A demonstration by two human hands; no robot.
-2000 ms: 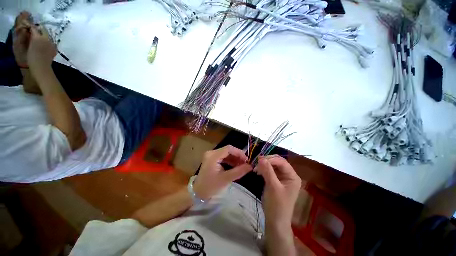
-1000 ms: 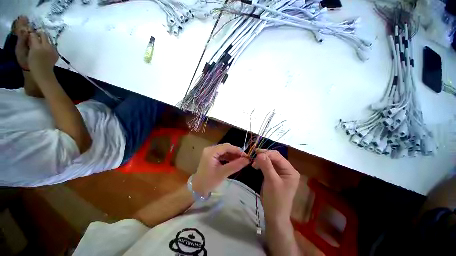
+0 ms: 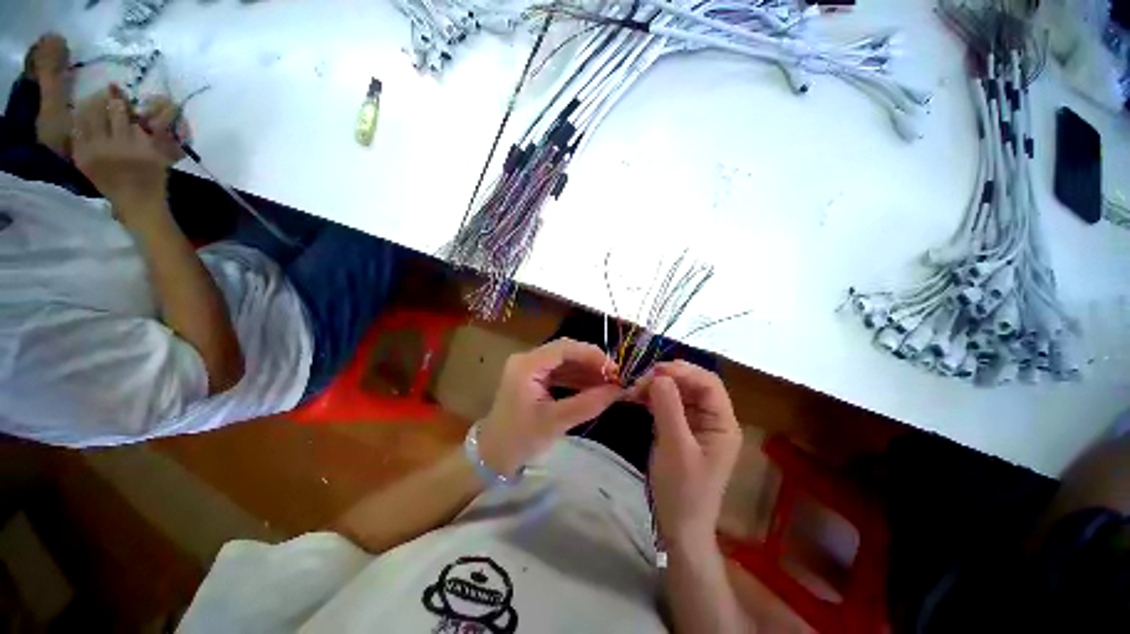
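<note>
My left hand (image 3: 545, 403) and my right hand (image 3: 689, 434) are bare and meet above my lap at the table edge. The thumb and fingers of each pinch a bunch of thin coloured core wires (image 3: 663, 310). The free wire ends fan up and away from the fingertips, over the table edge. A small white plug housing (image 3: 662, 560) hangs on thin wires below the fingers, beside my right wrist. The fingers hide where the wires come together.
Cable bundle (image 3: 595, 87) lies at centre, dark-reddish wire ends over the table edge. Right cable bundle (image 3: 991, 310), black phone (image 3: 1078, 165) and yellow-clear handle (image 3: 369, 114) lie on the white table (image 3: 744, 223). A person in white (image 3: 99, 322) works at left; red stools (image 3: 384, 372) stand below.
Both hands stay together at nearly the same place, and the wire fan has shifted shape. The plug housing has swung slightly right. The other person's nearer hand has moved right.
</note>
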